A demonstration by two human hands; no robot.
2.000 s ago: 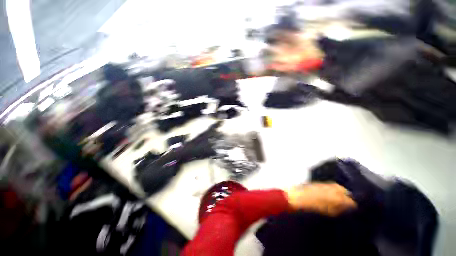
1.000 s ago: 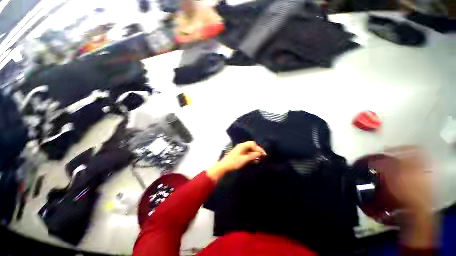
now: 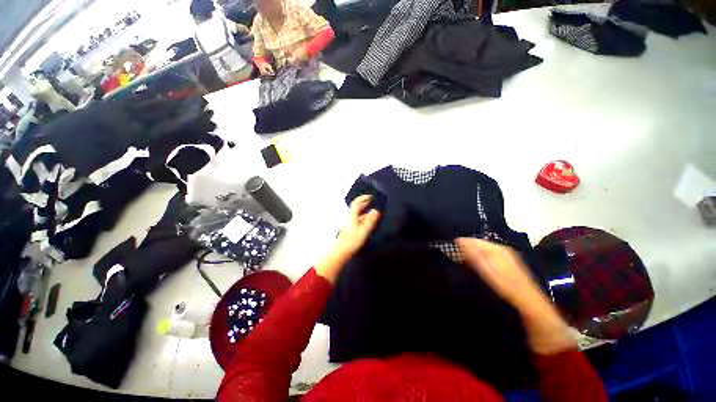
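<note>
A dark navy-black garment (image 3: 440, 204) lies on the white table in front of me, with small black-and-white check at its neck and armhole. My left hand (image 3: 363, 221) holds the garment's upper left edge between thumb and fingers. My right hand (image 3: 491, 263) is over the garment's middle beside a checked part, blurred; whether it grips anything is unclear. No needle or thread can be made out. A dark red dish (image 3: 221, 326) with white and dark buttons (image 3: 246, 312) is beside my left forearm.
Right: round tartan tray (image 3: 620, 283) with a glossy black rectangle, red heart-shaped box (image 3: 557, 177). Left: bag of buttons (image 3: 255, 242), dark cylinder (image 3: 268, 199), thread cones (image 3: 180, 327), black-and-white garment pile (image 3: 118, 157). Far side: dark garments (image 3: 455, 63) and a person (image 3: 290, 39) handling cloth.
My right hand has moved left from over the tartan tray onto the garment. My left hand has shifted slightly up and left, and the garment's left shoulder is now bunched at its fingers.
</note>
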